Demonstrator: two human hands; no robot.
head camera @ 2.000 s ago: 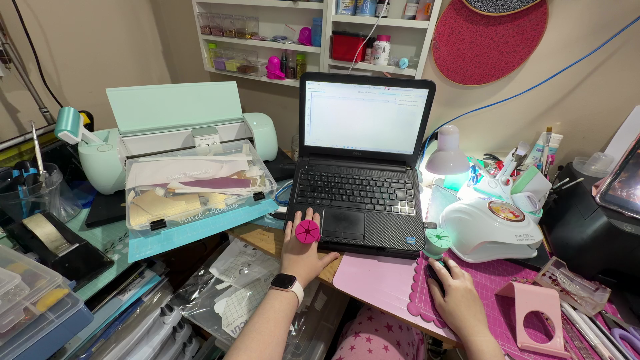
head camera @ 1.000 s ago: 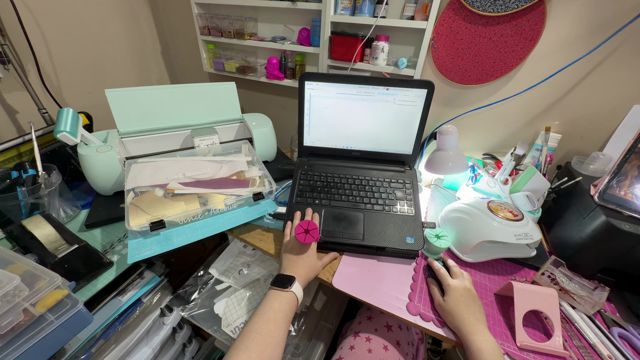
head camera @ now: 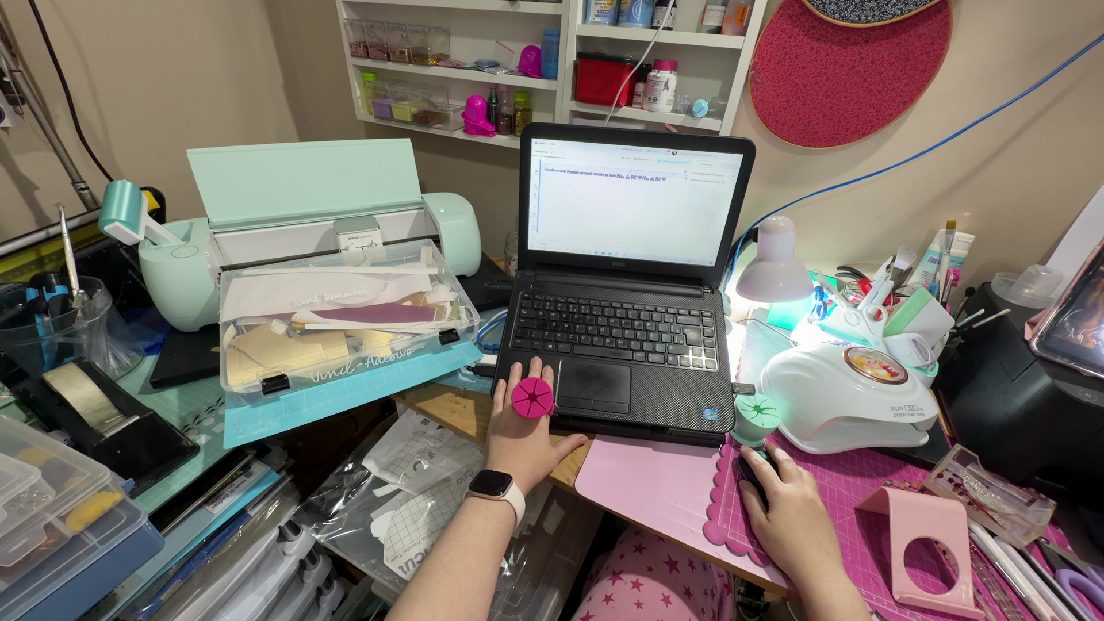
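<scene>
An open black laptop (head camera: 614, 345) stands on the desk with a lit, mostly white screen (head camera: 630, 211). My left hand (head camera: 524, 431) lies spread over the front left corner of its palm rest, with a round magenta piece with a slotted top (head camera: 533, 398) on its fingers. A watch with a light band (head camera: 498, 490) is on that wrist. To the right of the laptop, my right hand (head camera: 789, 504) rests over a black computer mouse (head camera: 753, 479) on a pink scalloped mat (head camera: 723, 509). A mint piece with a slotted top (head camera: 757, 417) stands just beyond the mouse.
At left are a mint cutting machine (head camera: 177, 272), a clear box of vinyl scraps (head camera: 345, 332), a black tape dispenser (head camera: 129, 440) and organizer boxes (head camera: 52, 517). At right are a white nail lamp (head camera: 845, 397), a small desk lamp (head camera: 774, 263) and a pink stand (head camera: 927, 543).
Blue text lines now stand out near the top of the laptop screen. Both hands have stayed in the same places.
</scene>
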